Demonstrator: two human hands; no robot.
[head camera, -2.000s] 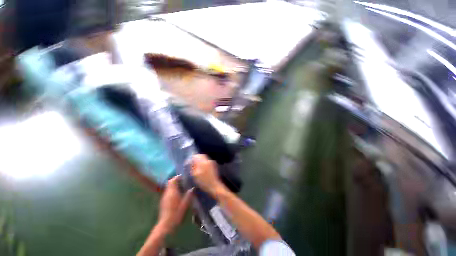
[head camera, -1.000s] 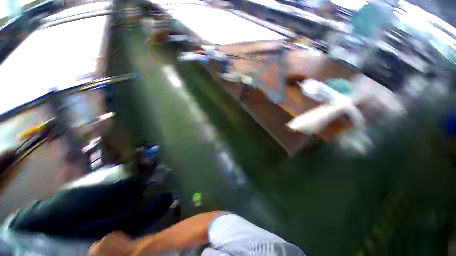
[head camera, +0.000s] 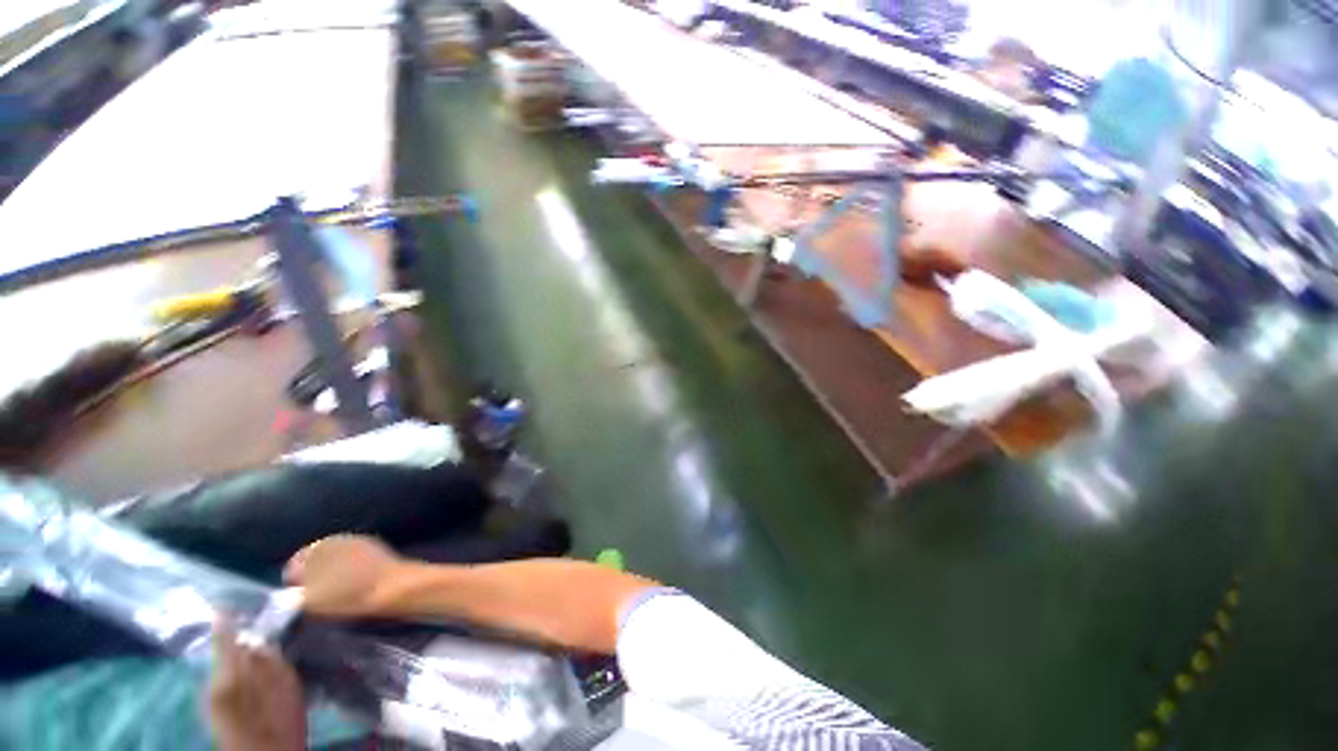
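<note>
A fabric roll in clear shiny plastic (head camera: 132, 587) lies across the lower left. My right hand (head camera: 345, 577) is closed on the plastic near the roll's right part, its forearm reaching in from the lower right. My left hand (head camera: 253, 697) is just below it, partly cut off by the bottom edge, with thumb and fingers on the same plastic. Its grip is blurred. A black fabric roll (head camera: 338, 506) lies behind the wrapped one. A light aqua roll (head camera: 103, 704) lies in front at the bottom left. More crumpled plastic (head camera: 484, 690) shows below my right forearm.
A white-covered table (head camera: 220, 110) at the left has a dark end rail (head camera: 147, 253), a yellow-handled tool (head camera: 195, 307) and a brown fuzzy brush (head camera: 59, 396). A green aisle (head camera: 587, 323) separates it from a second table (head camera: 844, 360) bearing white rolls (head camera: 1013, 367).
The view has swung right from the rolls to the aisle and second table, and is steadier now. My left hand, out of view one second ago, shows again. My right hand stays at the wrapped roll.
</note>
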